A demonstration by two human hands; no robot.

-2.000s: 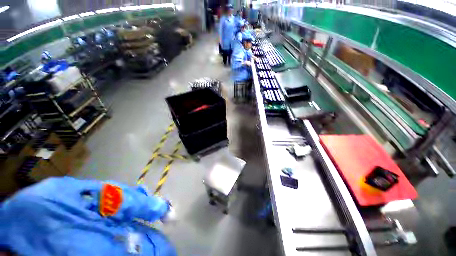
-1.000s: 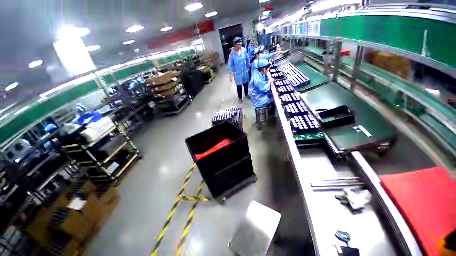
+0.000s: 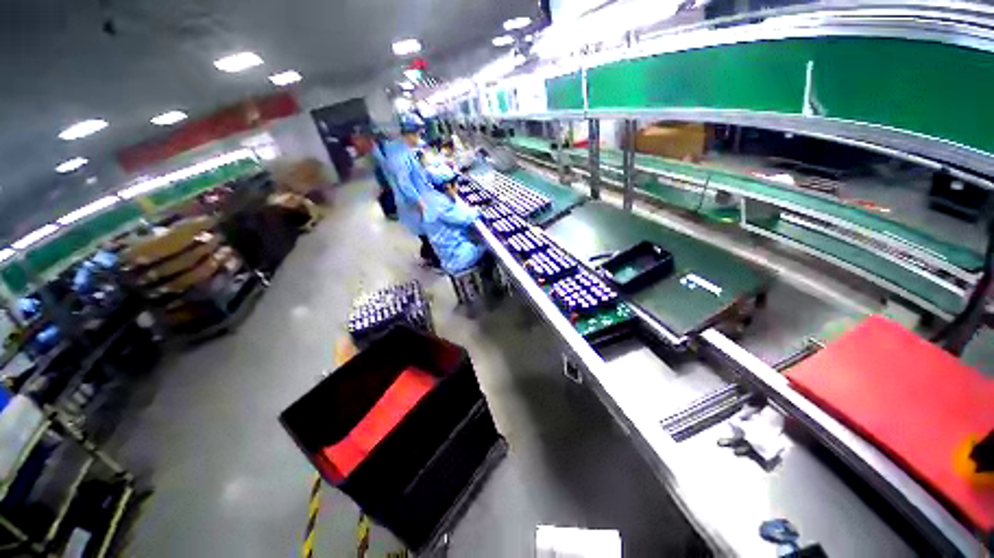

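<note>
Neither of my hands is in the picture. A large black tote (image 3: 436, 463) stands on the floor near the front middle, with a flat red liner (image 3: 379, 423) inside. To its right runs a metal conveyor line (image 3: 698, 463). Crumpled white gloves (image 3: 763, 434) lie on the metal beside dark crossbars. Circuit boards (image 3: 583, 290) with rows of pale round tops sit in a line further up the conveyor; the nearest shows a bare green part at its front edge.
A small black tray (image 3: 638, 265) sits on a green-matted bench (image 3: 708, 286). A red mat (image 3: 905, 395) lies right of the rail. A seated person (image 3: 449, 227) in a blue smock works at the line, with others behind. Shelving and stacked cartons (image 3: 180, 262) stand at left. A pale stool top (image 3: 578, 543) shows below.
The view has swung right and come closer to the tote and conveyor, so both look larger. The blue sleeve and hand seen at lower left two seconds ago are out of view.
</note>
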